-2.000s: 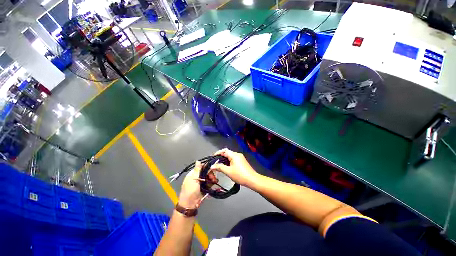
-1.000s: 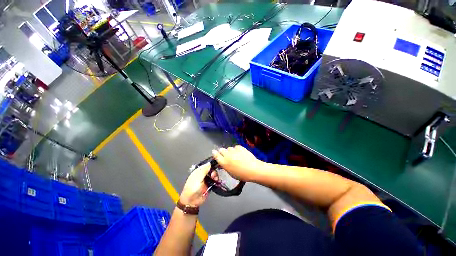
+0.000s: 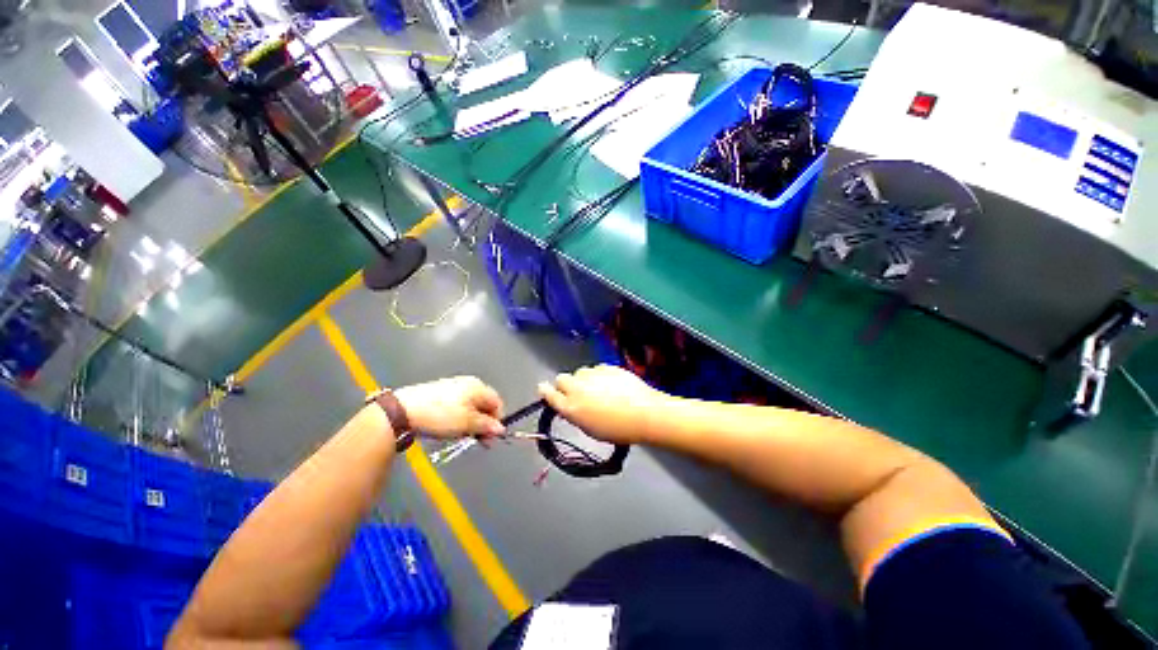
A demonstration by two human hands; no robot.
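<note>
A black coiled harness [image 3: 587,461] hangs in the air in front of the bench. My right hand [image 3: 594,404] grips the top left of the ring. My left hand [image 3: 460,410] is to its left and pinches a short black cable end that runs out of the coil to the left. Whitish terminals [image 3: 453,450] stick out below my left fingers. A thin lead with a reddish tip hangs under the ring. My fingers partly hide the coil's upper left side.
A blue bin [image 3: 711,213] with black coils stands on the green bench [image 3: 762,305], left of the coil winding machine [image 3: 978,140]. Cables lie over paper sheets [image 3: 645,121]. A pedestal fan [image 3: 395,262] stands on the floor at left. Blue bins [image 3: 114,495] are stacked lower left.
My left hand has moved off the ring to the left and now holds a cable end drawn out from it. My right hand stays on the coil.
</note>
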